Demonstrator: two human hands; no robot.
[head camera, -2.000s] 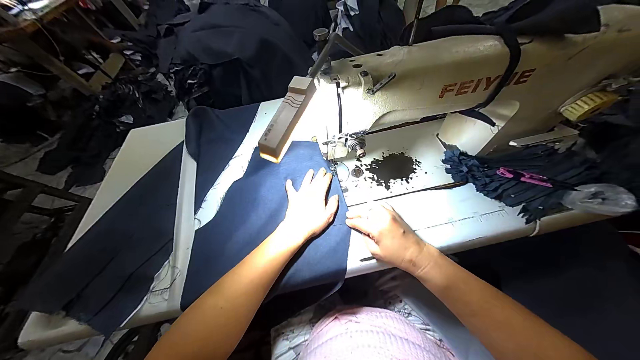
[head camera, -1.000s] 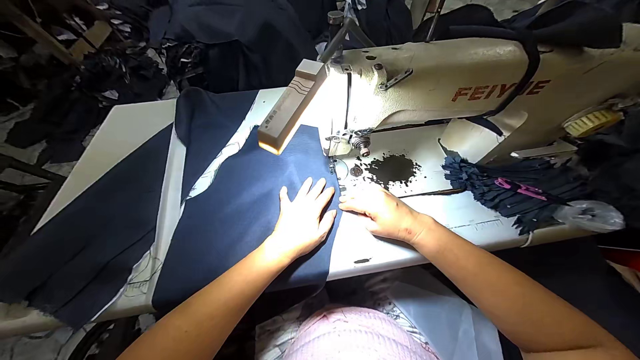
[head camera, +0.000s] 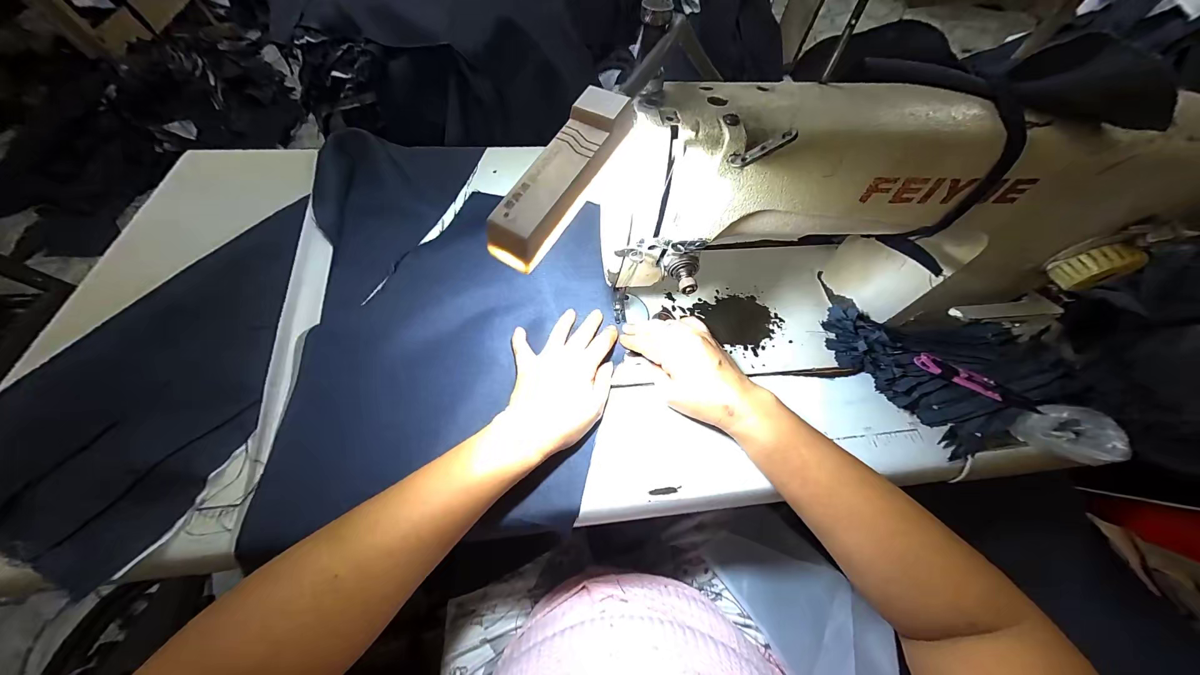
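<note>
A navy fabric panel (head camera: 403, 375) lies on the sewing table, its right edge running under the presser foot (head camera: 620, 305) of a Feiyue sewing machine (head camera: 825, 159). My left hand (head camera: 562, 380) rests flat on the panel with fingers spread, just below and left of the foot. Close to the foot on the right is my right hand (head camera: 689, 366), its fingertips at the fabric's edge; whether they pinch the cloth cannot be told. A box-shaped lamp (head camera: 562, 178) lights the needle area from above left.
More dark fabric (head camera: 141, 384) covers the table's left side. Gathered navy pieces (head camera: 947, 366) with pink-handled thread snips (head camera: 956, 375) lie at the right, beside a clear plastic item (head camera: 1072, 433). A yellow spool-like item (head camera: 1097, 266) sits farther right. Dark cloth heaps (head camera: 525, 66) stand behind the table.
The navy panel has moved up along the machine, away from my body. My left hand stays flat on it, and my right hand has shifted up nearer the presser foot.
</note>
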